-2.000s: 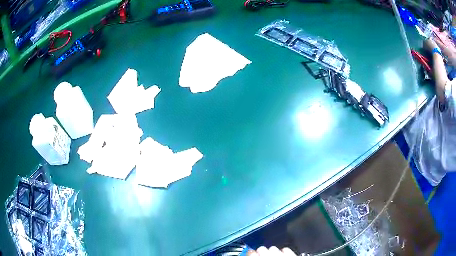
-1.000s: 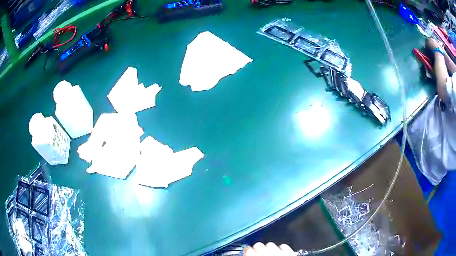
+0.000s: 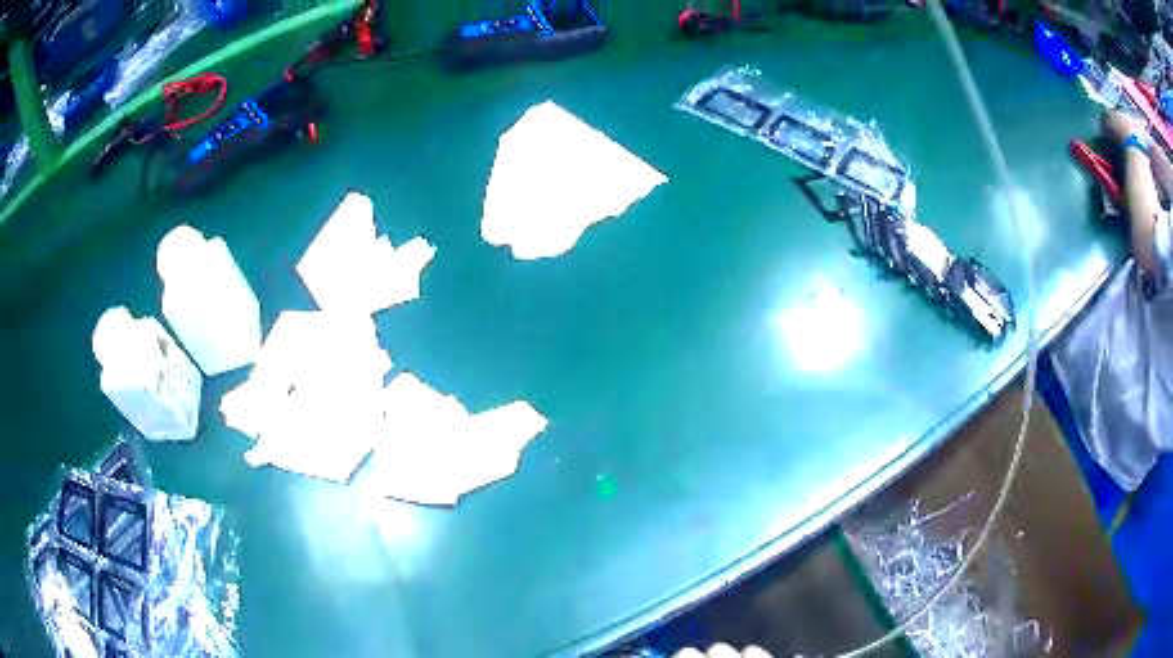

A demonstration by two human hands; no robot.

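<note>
My right hand [image 3: 723,652] is cut off by the bottom edge. Only its curled fingers show, beside the end of a pale air hose [image 3: 1007,482]. It appears closed around the air blow gun, which is out of the picture. My left hand is not in view. On the green bench [image 3: 669,386], a clear film with black-framed lenses [image 3: 804,139] lies at the upper right. A jumbled dark and white strip [image 3: 929,261] touches its lower end. Another film of lenses [image 3: 109,553] lies at the lower left.
White ragged pieces [image 3: 315,399] and two white bottles [image 3: 152,375] stand or lie left of centre. Blue-faced testers [image 3: 232,133] lie along the back. A bin of film scraps [image 3: 933,578] is below the bench edge. Another person's arm [image 3: 1141,193] is at the far right.
The view has shifted slightly, so the bench things appear lower and further right. My right hand has sunk further below the bottom edge. The upper part of the hose has swung left.
</note>
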